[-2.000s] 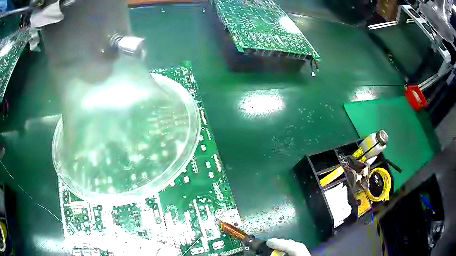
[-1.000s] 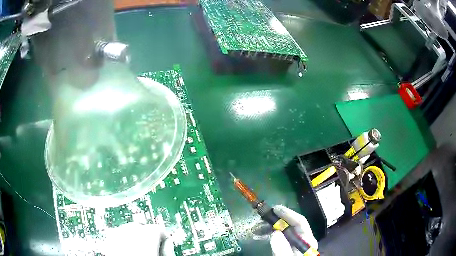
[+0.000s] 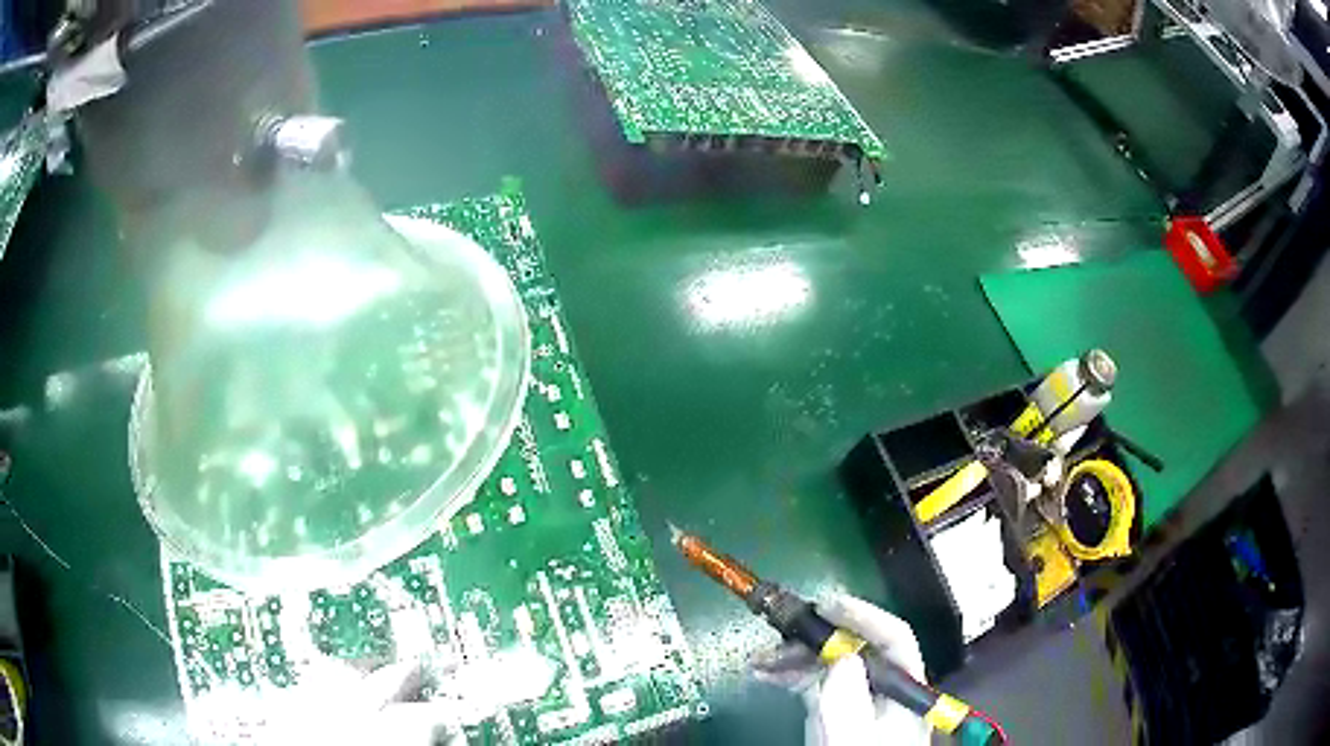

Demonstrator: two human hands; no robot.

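Note:
A green circuit board with white pads lies flat on the bench, partly hidden under a clear, cloudy extractor hood. My right hand, in a white glove, holds a soldering iron with an orange front. Its tip points up and left, just right of the board's edge and apart from it. My left hand, gloved white, is over the board's near part, washed out by glare. Its fingers and any held thing cannot be made out. A thin wire shows at the left.
A black divided tray at right holds a white bottle, a yellow ring and an iron holder. A second board stands raised at the back. A green mat and a red piece lie far right.
My right hand has come further into view and moved the iron off the board to its right. My left hand has come into view over the near part. The view has shifted slightly.

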